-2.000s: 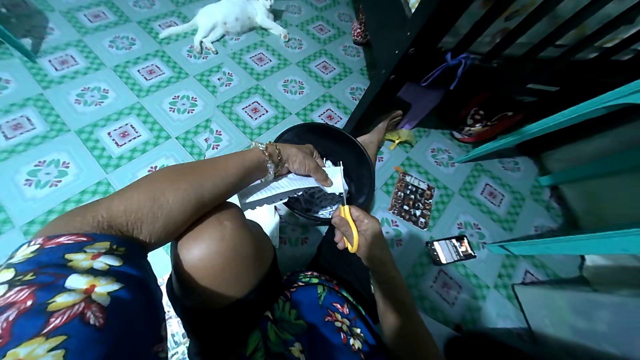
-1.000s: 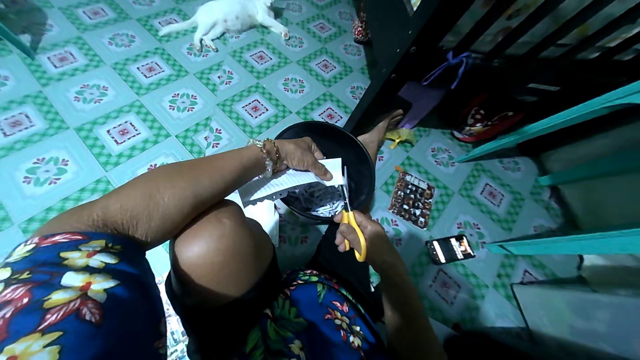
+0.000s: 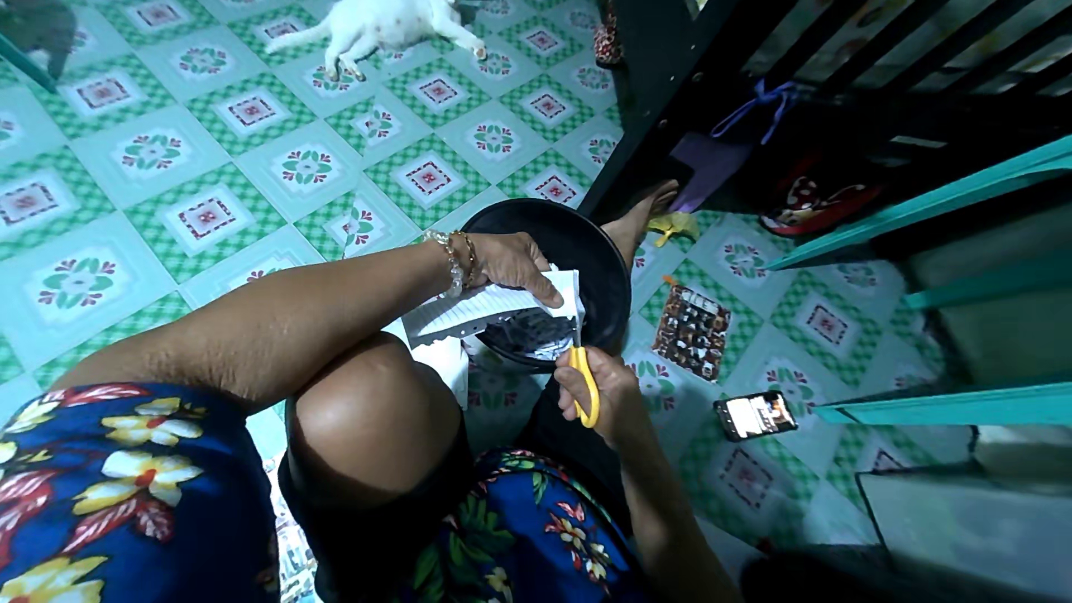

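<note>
My left hand [image 3: 511,264], with bead bracelets at its wrist, pinches lined white paper [image 3: 477,311] that has a dark, jagged lower edge. My right hand [image 3: 605,394] grips yellow-handled scissors [image 3: 589,389], their blades upright at the right end of the paper. Whether the blades are parted is hard to tell. Beneath both hands stands a round black basin [image 3: 615,293] holding cut paper strips [image 3: 536,335]. Another white sheet [image 3: 448,364] lies beside my knee, partly hidden by it.
A phone [image 3: 756,415] with a lit screen and a brown patterned pouch [image 3: 692,333] lie on the tiled floor to the right. Yellow cloth [image 3: 672,226] is near my foot. A white cat [image 3: 389,25] lies at the top. Teal bars [image 3: 955,410] jut in at right.
The paper's right end, beside the scissors, has changed shape since the first earlier frame. Both hands stay over the basin, with only small shifts.
</note>
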